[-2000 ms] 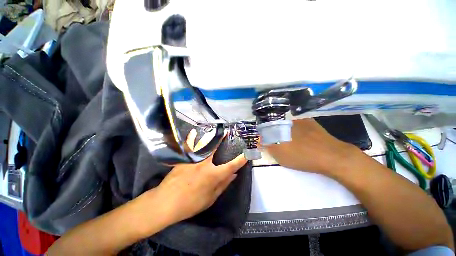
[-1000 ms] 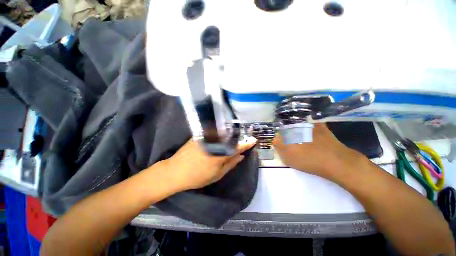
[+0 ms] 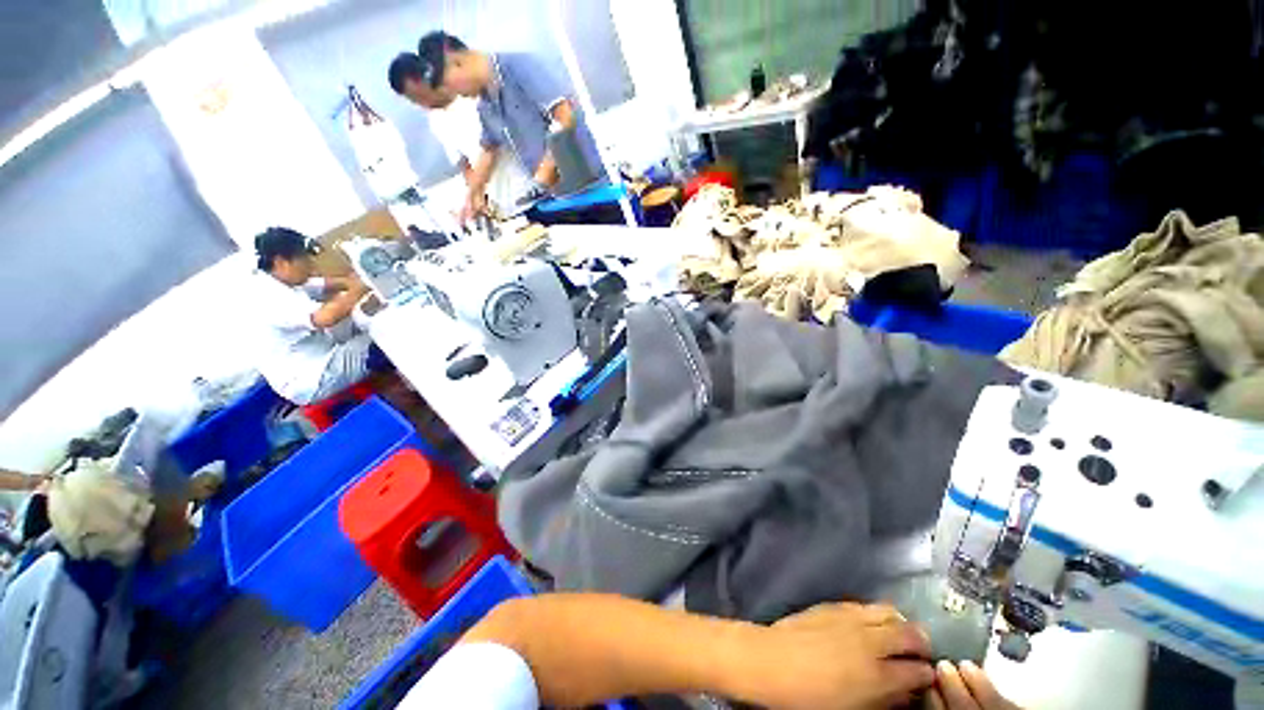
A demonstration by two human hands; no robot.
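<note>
The dark grey garment point(image 3: 776, 458) lies heaped left of the white sewing machine head point(image 3: 1095, 472), with pale topstitching showing. A flat greyish part of it appears to reach under the needle area point(image 3: 970, 590). My left hand point(image 3: 846, 657) is palm down in front of the needle, fingertips at the cloth's near edge. My right hand point(image 3: 968, 687) shows only as fingertips beside the left ones, cut off by the bottom edge. Whether either hand grips the cloth cannot be told.
A red stool point(image 3: 416, 520) and blue bins point(image 3: 312, 506) stand at the left. Another white machine point(image 3: 513, 312) stands beyond the garment. Beige garments point(image 3: 818, 250) are piled behind, more point(image 3: 1164, 312) at the right. Several people work at the back left.
The view has swung left and up, showing the workshop. The machine head and my hands now sit at the lower right of the picture. The phone and scissors are out of view.
</note>
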